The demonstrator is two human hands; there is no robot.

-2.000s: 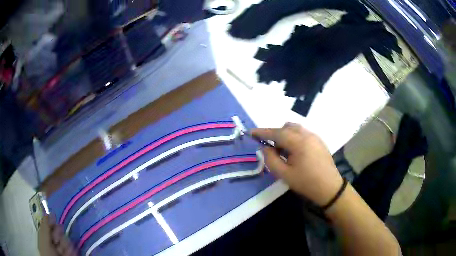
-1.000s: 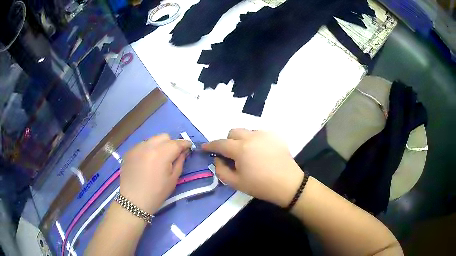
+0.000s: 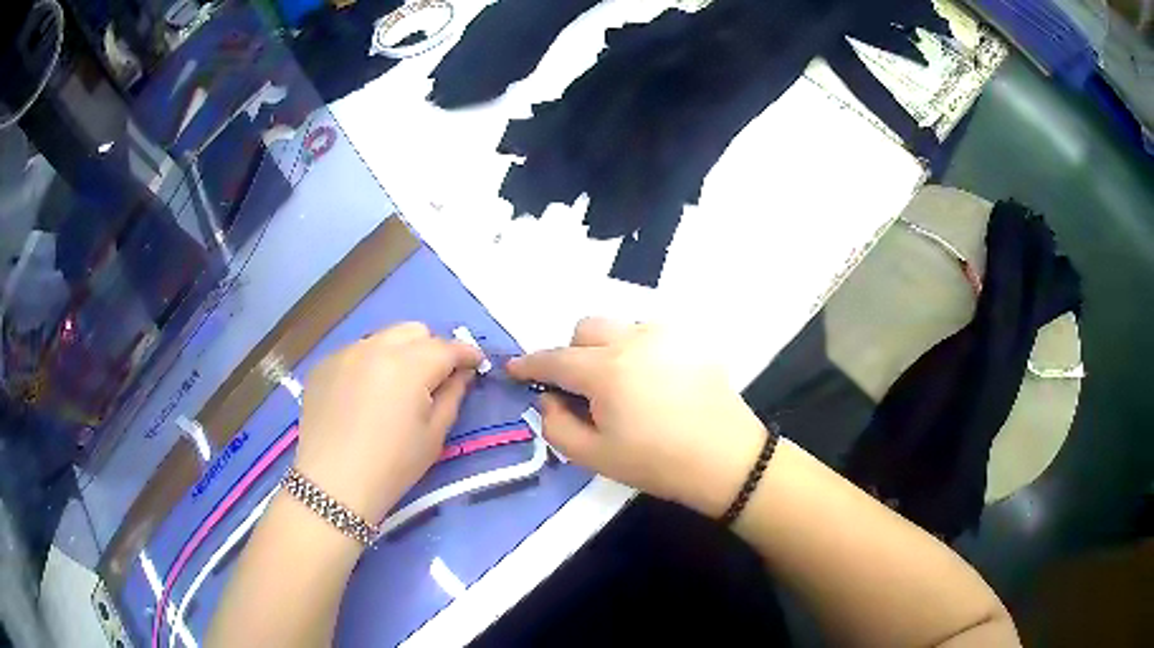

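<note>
The bluish clear sewing template (image 3: 380, 608) lies in front of me, with white tape strips (image 3: 475, 485) and pink edging strips (image 3: 494, 439) curving across it. A brown hinge tape (image 3: 361, 272) crosses its far part. My left hand (image 3: 380, 399) has thumb and forefinger pinched at a short white tape bit (image 3: 470, 339) near the template's right end. My right hand (image 3: 620, 399) is close beside it, curled around a small dark tool (image 3: 542, 386), likely thread snips, mostly hidden by the fingers. Its fingertips point towards the left ones.
Black fabric pieces (image 3: 658, 114) are heaped on the white table (image 3: 785, 241) beyond the template. A tape roll (image 3: 413, 28) lies at the back. More black fabric (image 3: 974, 367) hangs over a round beige stool (image 3: 886, 317) at right. A control panel (image 3: 108, 616) shows at lower left.
My left hand has moved from the template's left edge to its right end, beside my right hand. The view has shifted too. Over the last second both hands have barely moved.
</note>
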